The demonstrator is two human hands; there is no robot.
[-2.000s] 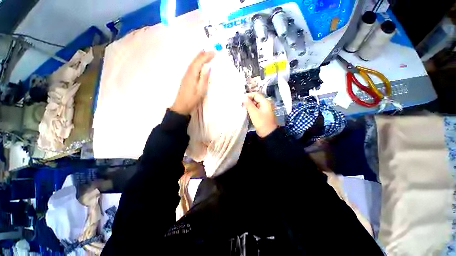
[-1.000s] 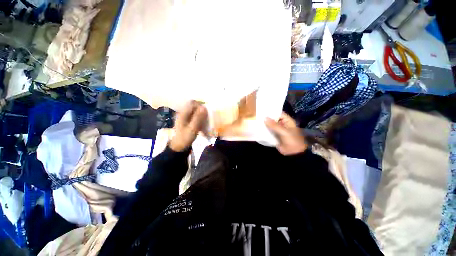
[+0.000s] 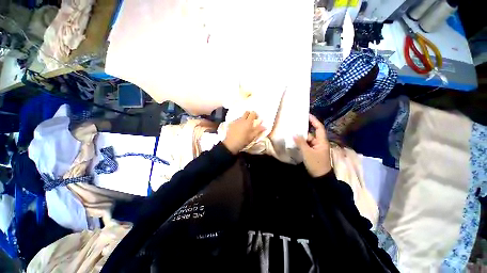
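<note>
A pale peach fabric panel [image 3: 267,58], washed out to white, spreads from the table down to my lap. Its near edge is gathered in folds between my hands. My left hand [image 3: 244,131] pinches the fabric at the middle of this edge. My right hand [image 3: 315,146] holds the panel's right corner between thumb and fingers. The peach fabric stack [image 3: 155,48] lies behind and to the left; its border with the panel is hard to tell. More peach cloth [image 3: 195,136] hangs left of my left hand.
The overlock machine [image 3: 382,10] is cut off at the top right. Scissors [image 3: 422,53] and thread cones [image 3: 435,16] are right of it. Gingham strips [image 3: 352,80] bunch at the table edge. A folded peach bundle [image 3: 432,170] lies right; white panels with gingham ties [image 3: 125,160] lie left.
The panel has come away from the needle area and down to my lap. In the last second my left hand has moved right, towards my right hand, and the near edge has gathered into folds.
</note>
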